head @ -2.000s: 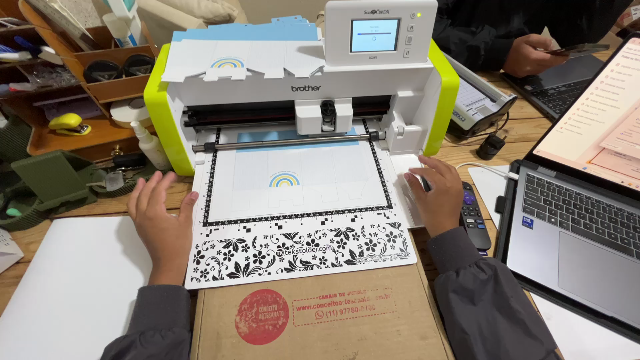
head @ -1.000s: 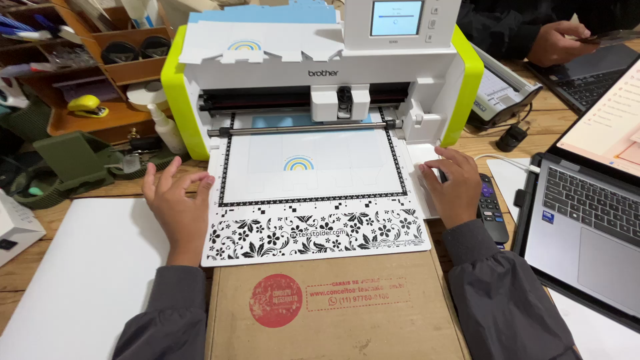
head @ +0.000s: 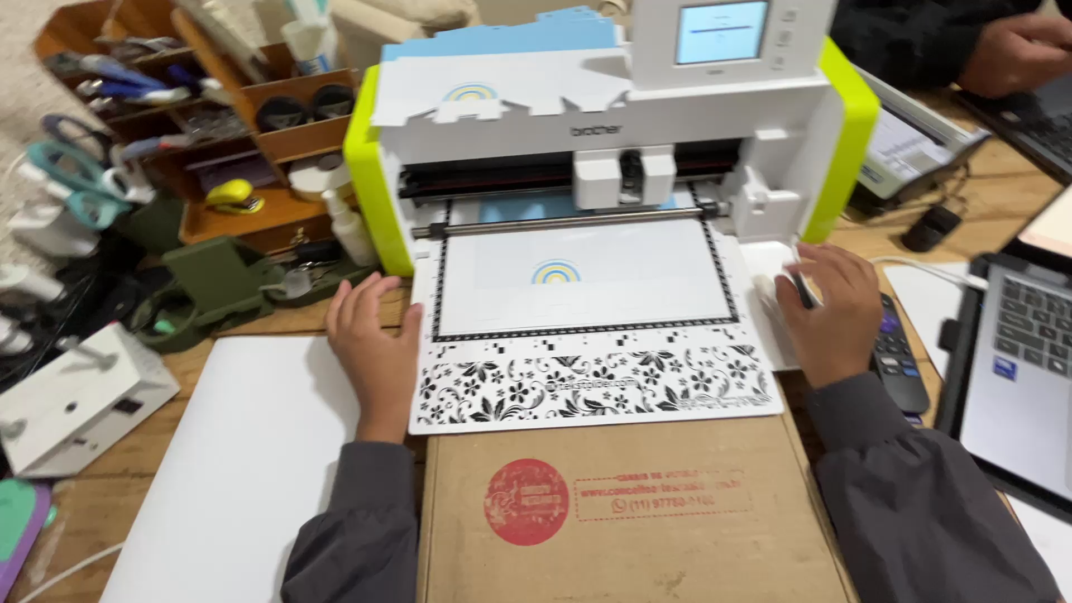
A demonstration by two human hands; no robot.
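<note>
A white Brother cutting machine (head: 502, 151) with lime-green ends stands ahead of me. Its patterned cutting mat (head: 586, 389) sticks out in front, bearing a white sheet (head: 636, 285) with a printed rainbow. My left hand (head: 373, 352) is beside the mat's left edge, fingers apart and holding nothing. To the right of the mat, my right hand (head: 833, 310) has a small, slim dark tool (head: 802, 285) between thumb and fingers; its kind cannot be told. Cut white and blue sheets (head: 519, 75) lie on top of the machine, beside its lit screen (head: 722, 32).
A cardboard box (head: 670, 561) lies under the mat's front. White paper (head: 243, 452) and a wooden organizer (head: 234, 222) with tools are at left. On the right are a remote control (head: 900, 360), a laptop (head: 1026, 402) and another person's hand (head: 1017, 54).
My left hand's fingers have curled and loosened beside the mat. The right hand stays near the mat's right side with the dark tool. The mat shows no plain move.
</note>
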